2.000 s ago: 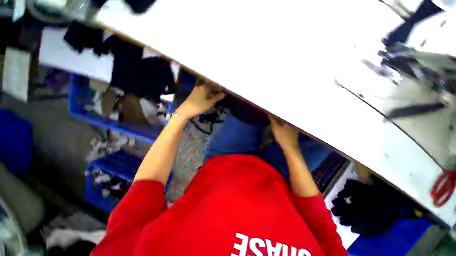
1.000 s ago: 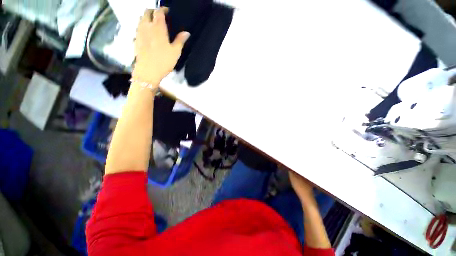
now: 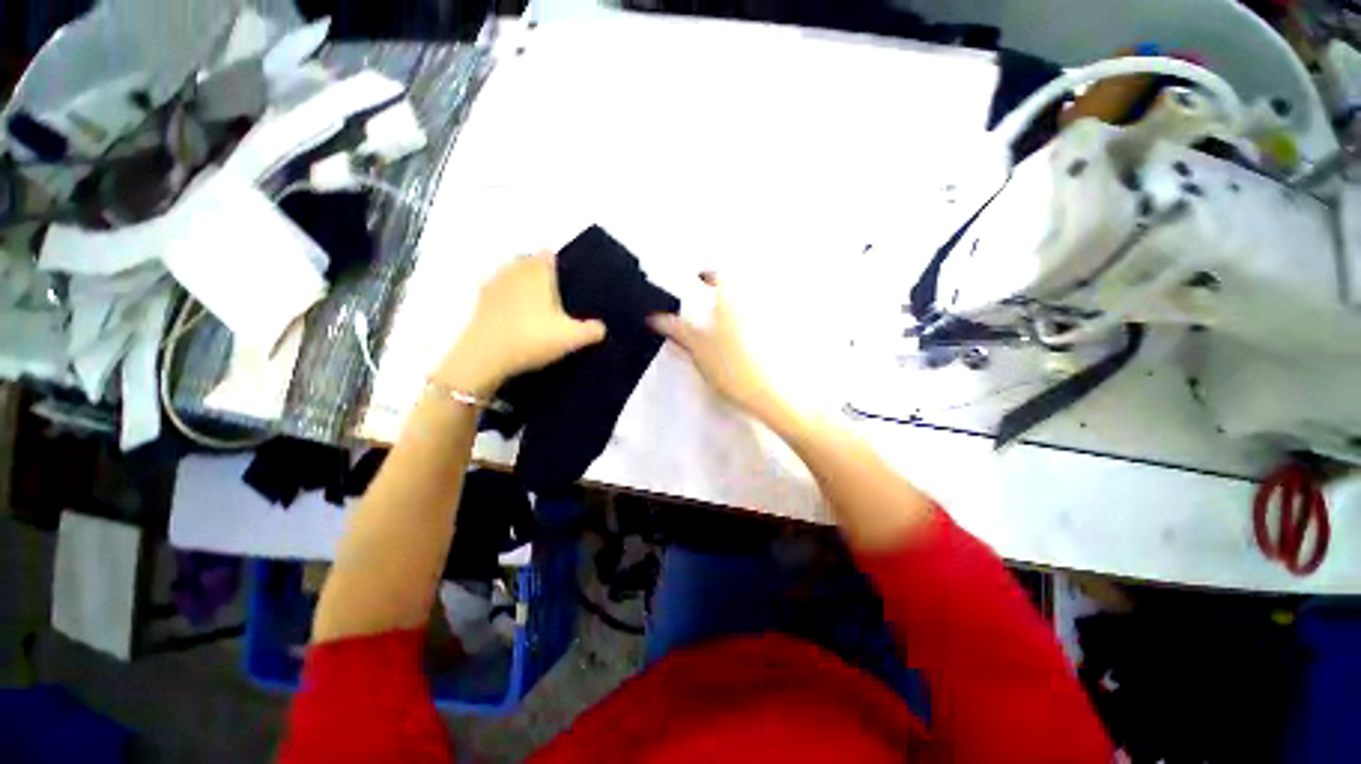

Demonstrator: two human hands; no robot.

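A black fabric piece, or small stack of pieces (image 3: 590, 381), lies on the white table (image 3: 746, 149) at its front edge, its lower end reaching the edge. My left hand (image 3: 523, 321) holds its left side, with the thumb on top. My right hand (image 3: 709, 343) touches its right edge with the fingertips, index finger raised. Whether it is one layer or several I cannot tell.
A cream-white sewing machine (image 3: 1134, 224) stands at the right, with a dark strip (image 3: 1067, 391) beside its needle area. Red-handled scissors (image 3: 1291, 518) lie at the right front. White scraps (image 3: 239, 254) heap at the left. A blue crate (image 3: 523, 642) is below.
The view has turned toward the table. My left hand and the black fabric appear nearer the middle of the view. My right hand has come up from below the table edge onto the fabric.
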